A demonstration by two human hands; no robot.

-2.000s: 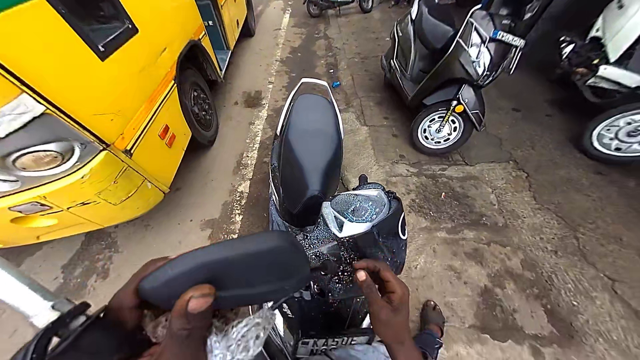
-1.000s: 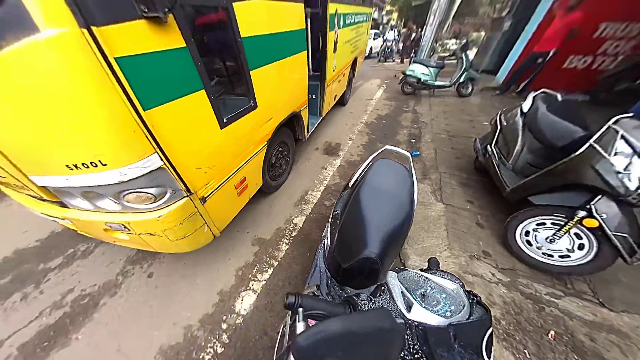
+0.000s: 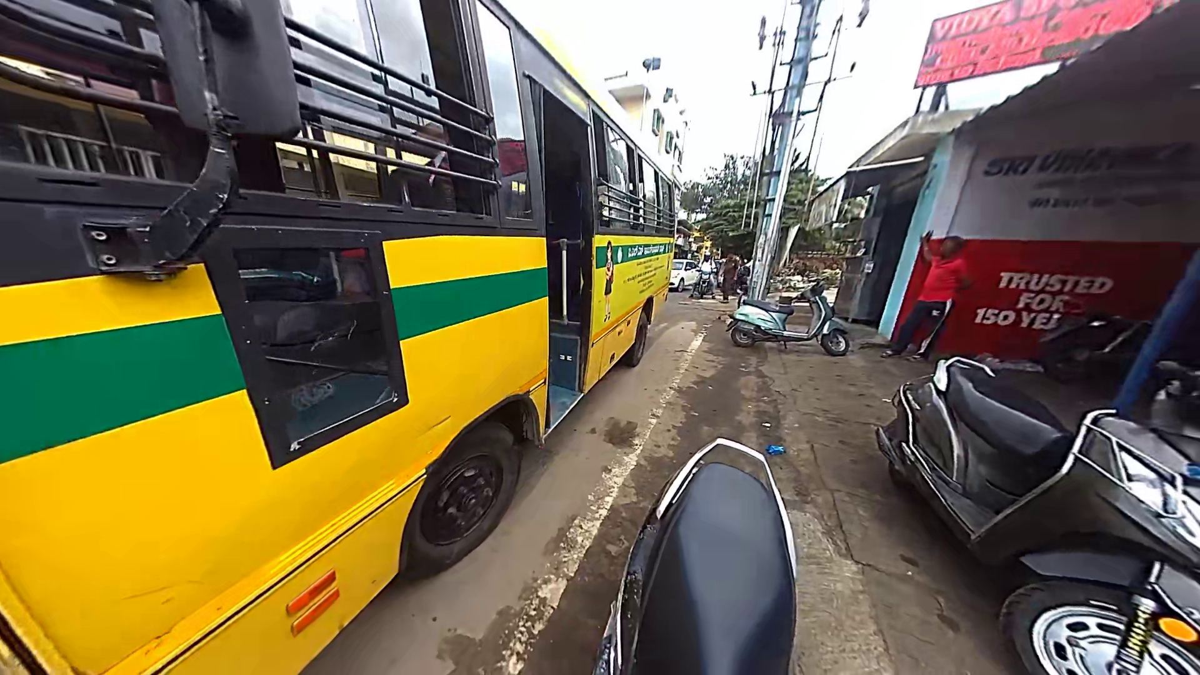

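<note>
Neither of my hands shows in the head view now. The black seat (image 3: 717, 572) of a scooter, with a pale grab rail (image 3: 724, 448) around its far end, rises from the bottom edge right of centre. The scooter's front part lies below the frame, so what my hands hold or touch is hidden.
A yellow and green bus (image 3: 469, 356) fills the left side, its doorway open. A dark scooter (image 3: 1003, 450) stands at right, a pale green scooter (image 3: 787, 319) farther off. A person in a red shirt (image 3: 942, 281) stands by the wall; a metal pole (image 3: 783, 150) rises behind.
The view has swung up strongly towards the street. Both hands, seen at the scooter's front with a black padded part two seconds ago, are out of frame.
</note>
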